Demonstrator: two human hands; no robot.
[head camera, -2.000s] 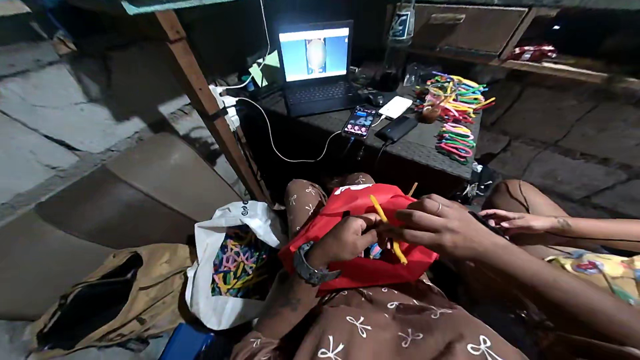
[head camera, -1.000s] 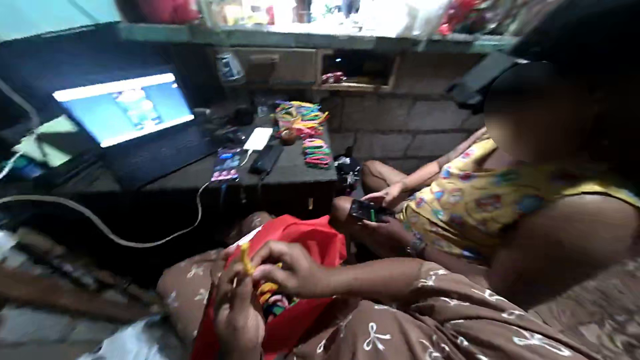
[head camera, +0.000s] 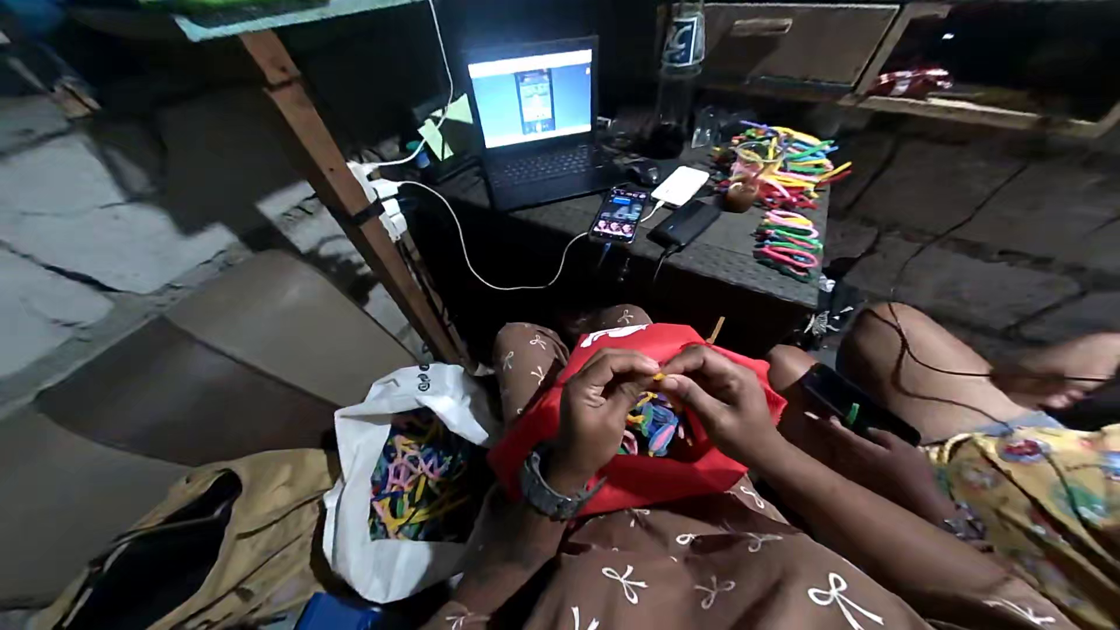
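Note:
Both my hands meet over a red fabric bag (head camera: 647, 481) that lies across my lap. My left hand (head camera: 599, 407), with a watch on its wrist, pinches a yellow strip (head camera: 659, 377), perhaps a rubber or balloon piece. From the other side, the fingertips of my right hand (head camera: 722, 398) pinch the same strip. A yellow end (head camera: 716, 330) sticks up behind the right hand. Below the fingers, colourful strips (head camera: 654, 424) in blue, pink and green lie in the bag's opening. My fingers hide most of the held strip.
A white bag (head camera: 350, 507) of coloured strips stands at left beside an open tan bag (head camera: 271, 516). Ahead, a dark table (head camera: 726, 267) bears a laptop (head camera: 542, 122), phone (head camera: 618, 214), power bank (head camera: 685, 225), glass bottle (head camera: 681, 79) and bundled strips (head camera: 787, 241). At right, another person's hand (head camera: 884, 455) holds a phone.
The view has swung back left since one second ago. My hands now pinch the yellow strip close together; two seconds ago a longer length of yellow stood up between them.

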